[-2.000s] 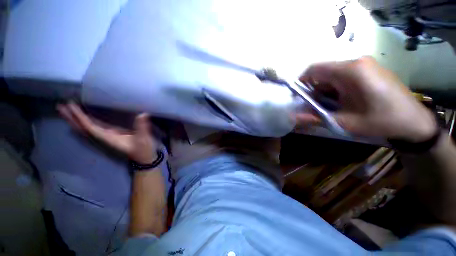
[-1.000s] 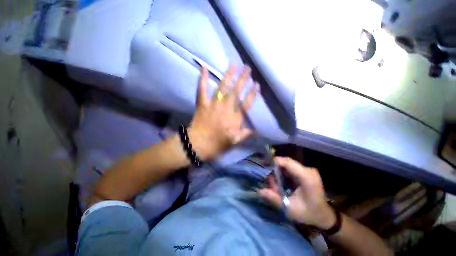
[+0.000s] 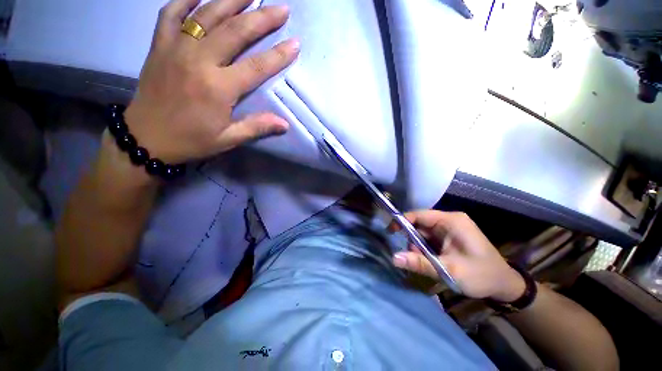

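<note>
A pale lilac garment panel (image 3: 327, 65) lies over the table's front edge. A slit with narrow welt lines runs slantwise across it. My left hand (image 3: 210, 83) lies on the panel at the upper left, fingers spread, thumb beside the upper end of the slit. My right hand (image 3: 457, 253) holds tailor's scissors (image 3: 381, 199) by the handles, below the table edge. The blades point up and left, with the tip at the lower end of the slit. The lower blade and whether the tip is inside the slit cannot be made out.
The sewing machine head (image 3: 628, 32) is at the upper right. A thin dark rod (image 3: 548, 122) lies on the white tabletop (image 3: 566, 174). A dark box-like fitting (image 3: 633, 190) sits at the table's right edge. Pale cut panels (image 3: 185, 232) hang left of the lap.
My left hand has moved up and left over the panel, off the slit. The scissors have come up to the slit's lower end. The panel has shifted right and covers part of the rod.
</note>
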